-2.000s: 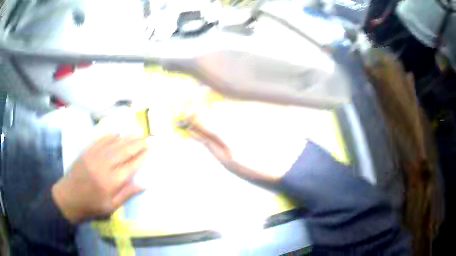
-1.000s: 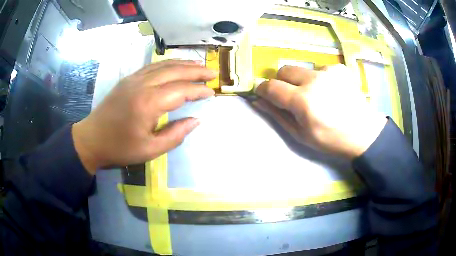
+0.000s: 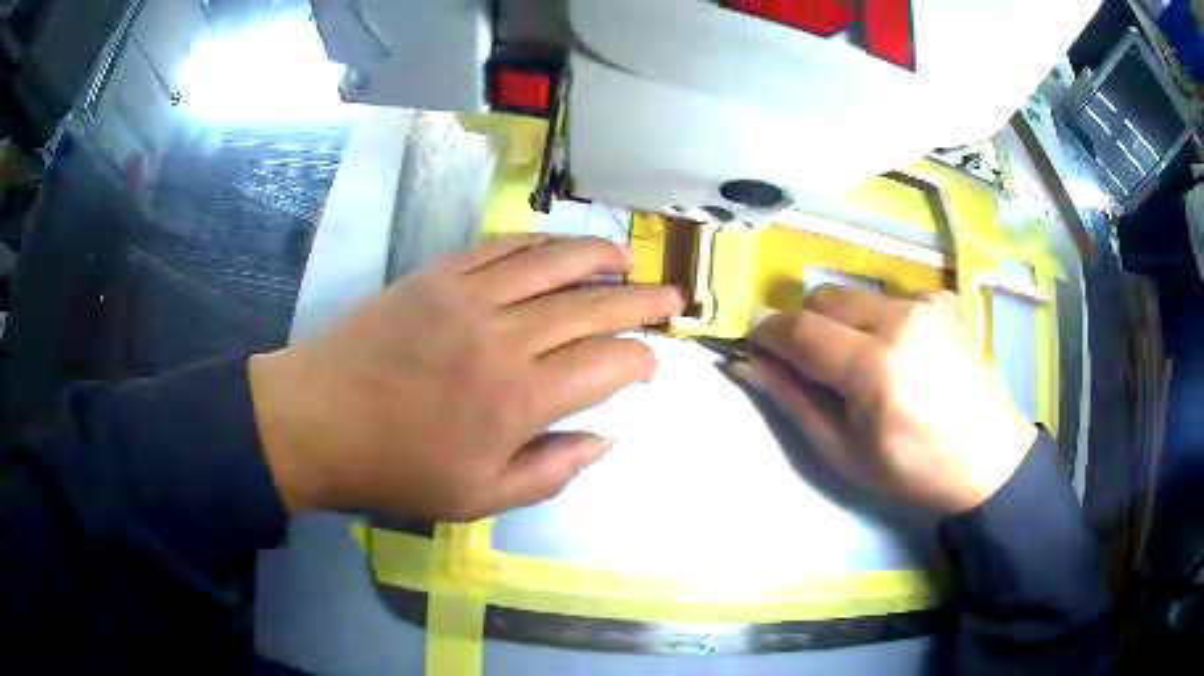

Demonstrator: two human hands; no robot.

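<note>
The yellow-taped sewing template (image 3: 792,258) lies under the white sewing head (image 3: 739,119). A narrow brown piece (image 3: 683,258) shows in its opening, beside a pale notched edge. My left hand (image 3: 462,376) lies palm down to the left, fingers a little apart, with one fingertip at the lower end of the brown piece. My right hand (image 3: 885,390) rests right of the opening with fingers curled, fingertips at the template's lower edge. A thin dark tip shows by these fingertips; whether they hold a tool is hidden.
The clamp frame's dark metal edge (image 3: 687,637) with yellow tape curves across the front of the white bed (image 3: 304,594). A shiny metal side table (image 3: 225,264) is at the left. A dark control panel (image 3: 1133,116) stands at the upper right. Brown pieces (image 3: 1146,383) hang at the far right.
The view has shifted, so the sewing head looks larger and the work lower. My left hand's fingers now reach over to the brown piece. My right hand stays by the template's lower edge.
</note>
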